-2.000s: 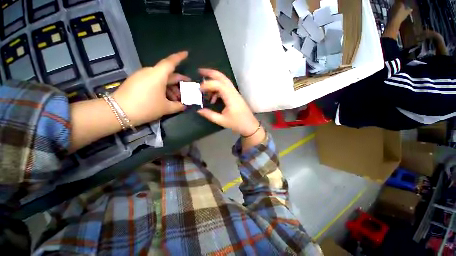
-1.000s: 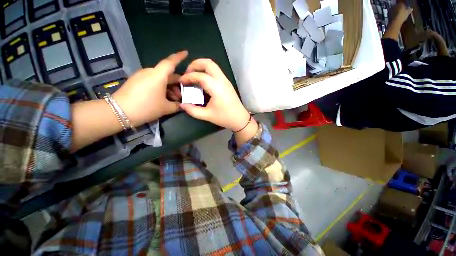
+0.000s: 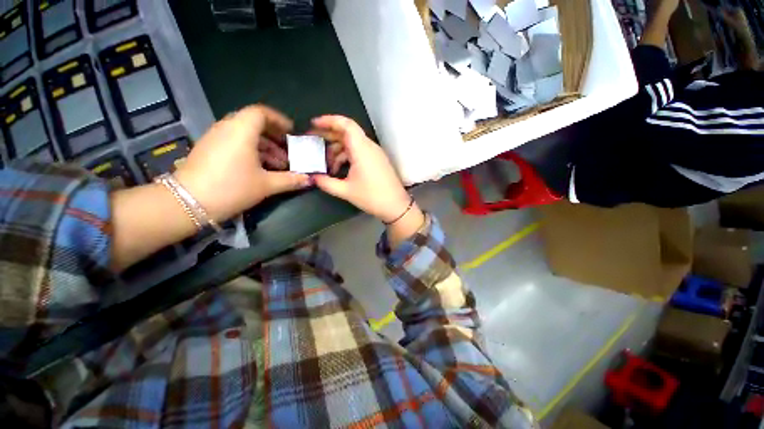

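A small stack of grey-white pads (image 3: 307,154) is held between my two hands above the dark green worktop (image 3: 276,80). My left hand (image 3: 239,155) holds its left side, with the fingers curled behind it. My right hand (image 3: 358,167) holds its right side and lower edge with thumb and fingers. The inner fingers are partly hidden. A blister tray (image 3: 198,99) with rows of black device units (image 3: 136,84) lies at the left, partly under my left forearm. A white parts box (image 3: 381,92) with a brown carton inside holds loose pads (image 3: 507,38) at the right.
Two stacks of pads (image 3: 295,12) stand at the worktop's far edge. A person in a black striped jacket (image 3: 670,142) is at the right. Red stools (image 3: 503,186), a blue stool (image 3: 697,295) and brown cartons (image 3: 599,247) are on the grey floor.
The view has shifted slightly. The pad stack has turned so its broad pale face shows more squarely. My left fingers have bent inward, and my right fingers have drawn back to the stack's right side.
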